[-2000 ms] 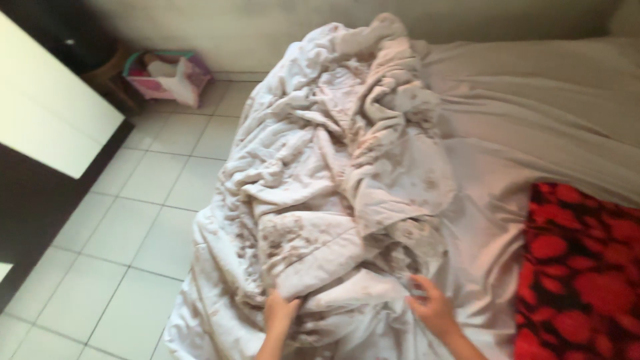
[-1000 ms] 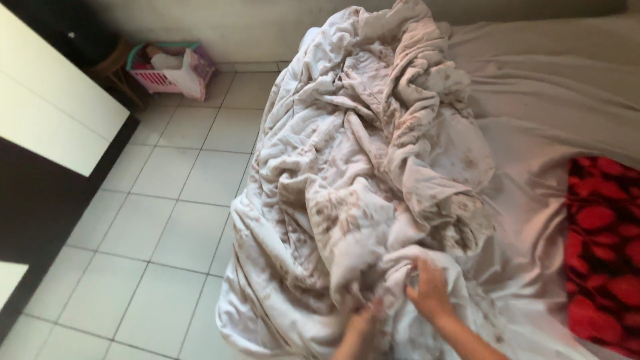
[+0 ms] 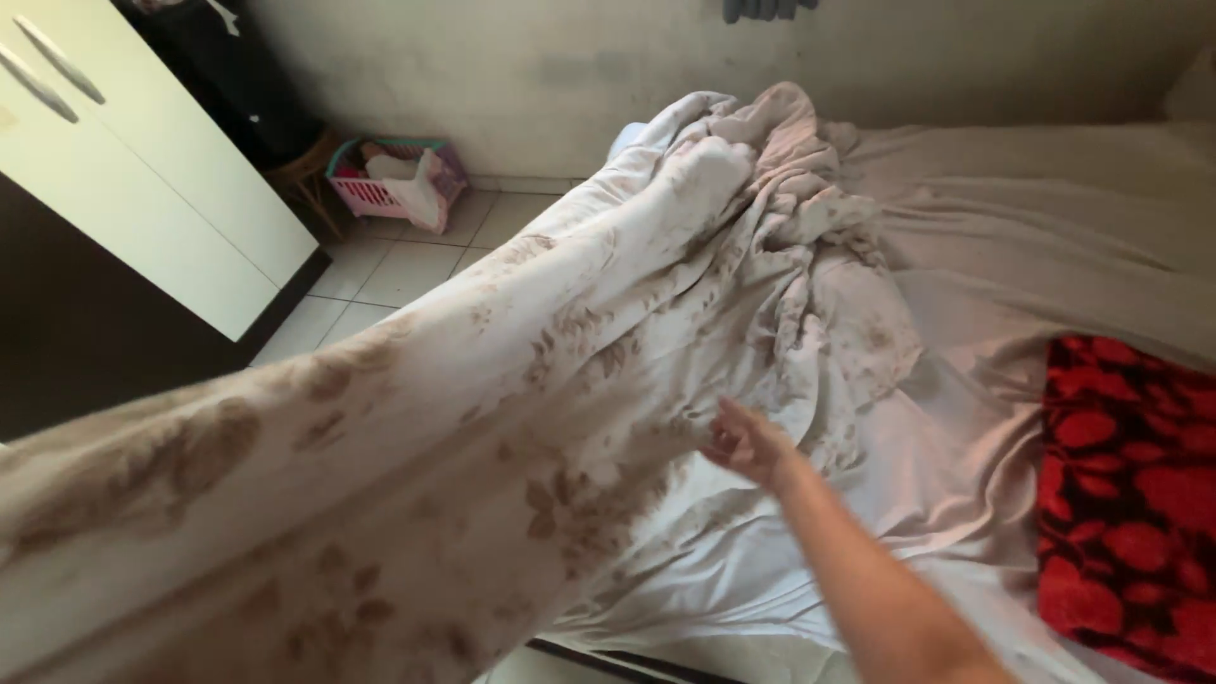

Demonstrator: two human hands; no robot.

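A white blanket with a brown floral print [image 3: 589, 380] stretches from a crumpled heap at the far side of the bed to the lower left of the view, raised and pulled taut. My right hand [image 3: 750, 446] is over the blanket near the middle, fingers partly curled; whether it grips the cloth is unclear. My left hand is out of sight, past the left edge or behind the raised cloth. Beneath lies a pale, wrinkled bed sheet [image 3: 969, 418]. A folded red and black patterned cloth [image 3: 1121, 494] lies on the sheet at the right.
A white and dark cabinet [image 3: 161, 180] stands at the left. Against the wall, a pink and teal plastic basket [image 3: 380, 195] with cloth in it is on the tiled floor [image 3: 408, 271], beside a wooden stool [image 3: 309, 180]. A dark bed frame edge [image 3: 617, 660] shows at the bottom.
The near part of the blanket, bunched on the bed before, is now lifted and drawn out toward the left. My left hand has gone from sight. The view has tilted up.
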